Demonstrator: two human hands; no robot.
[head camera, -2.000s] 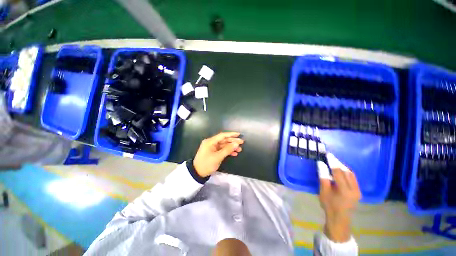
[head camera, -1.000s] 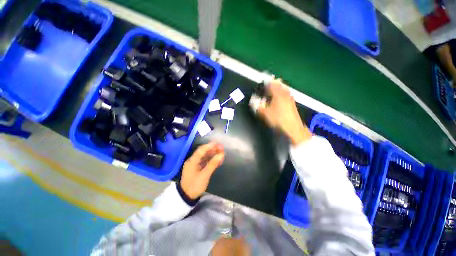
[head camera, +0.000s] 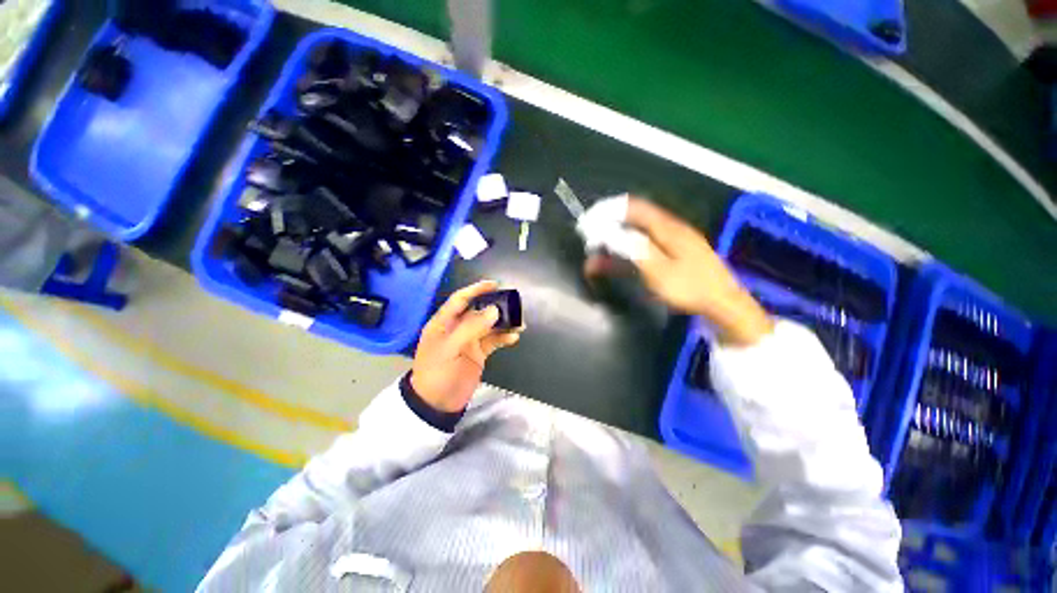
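Note:
My left hand (head camera: 454, 348) holds a small hollow black housing (head camera: 502, 308) over the bench, its open end facing right. My right hand (head camera: 672, 261), with white-covered fingertips, is to the right and slightly farther up the bench. It pinches a white inner block, with a thin pale lead (head camera: 570, 197) pointing up and left; block and fingertip coverings are hard to tell apart. Three loose white blocks lie by the parts bin: an upper one (head camera: 493, 188), one with a lead (head camera: 523, 206) and a lower one (head camera: 469, 241).
The blue parts bin (head camera: 412, 343) with jumbled black housings is at left, another blue tray (head camera: 128, 127) beyond it. Blue trays with rows of black units stand at right, one (head camera: 707, 446) partly behind my right arm. A grey post (head camera: 469, 41) and green conveyor (head camera: 649, 93) lie ahead.
My right hand has left the right tray, where it was setting a unit, and come over the bench. One loose white block is gone from the group. The housing now shows clearly in my left hand.

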